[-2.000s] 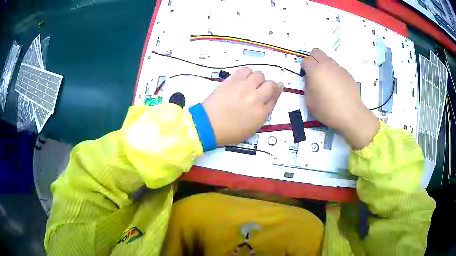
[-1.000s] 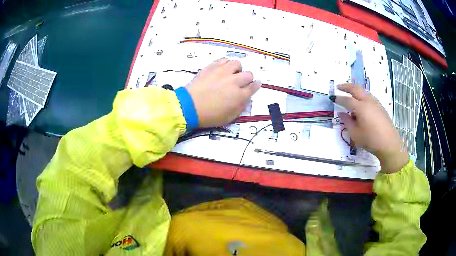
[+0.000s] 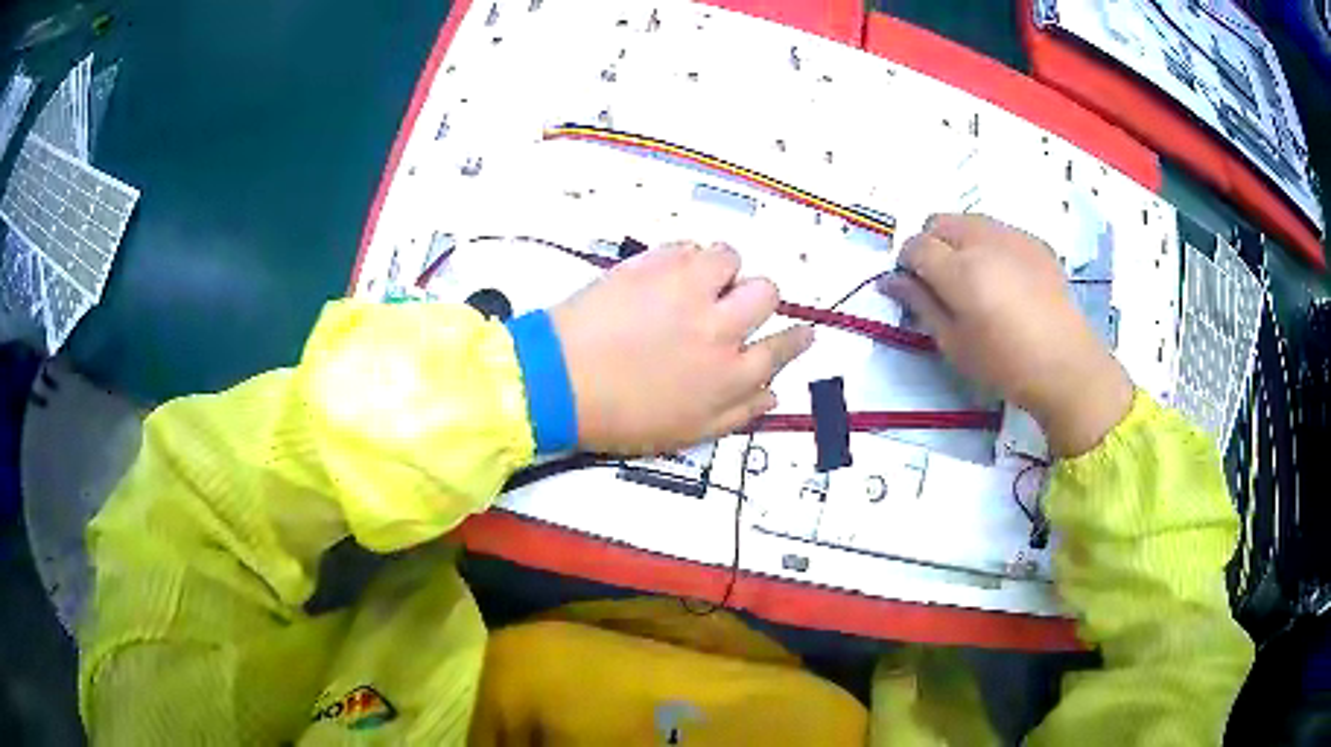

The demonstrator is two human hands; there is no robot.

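The white display back (image 3: 511, 73) lies in front of me. My left hand (image 3: 672, 350), with a blue wrist strap (image 3: 543, 382), rests low over its middle. A thin black wire (image 3: 861, 288) runs from my right fingertips to my left fingertips. It also shows below my left hand, hanging over the front edge. My right hand (image 3: 1000, 314) pinches the wire near the right end of the multicolour cable (image 3: 730, 169). Two red-and-black cable bundles (image 3: 934, 420) run beneath or beside my hands. A black tape piece (image 3: 831, 423) crosses the lower one.
Red foam (image 3: 657, 577) borders the panel. Sticker sheets lie at the left (image 3: 66, 204) and right (image 3: 1214, 329) on the dark green surface (image 3: 234, 190). Another panel (image 3: 1197, 66) on red foam is at the upper right. A black speaker (image 3: 488, 304) sits beside my left wrist.
My right hand has moved up and left from the panel's right part and now holds the thin wire. My left hand stays over the middle. The wire now hangs over the front edge.
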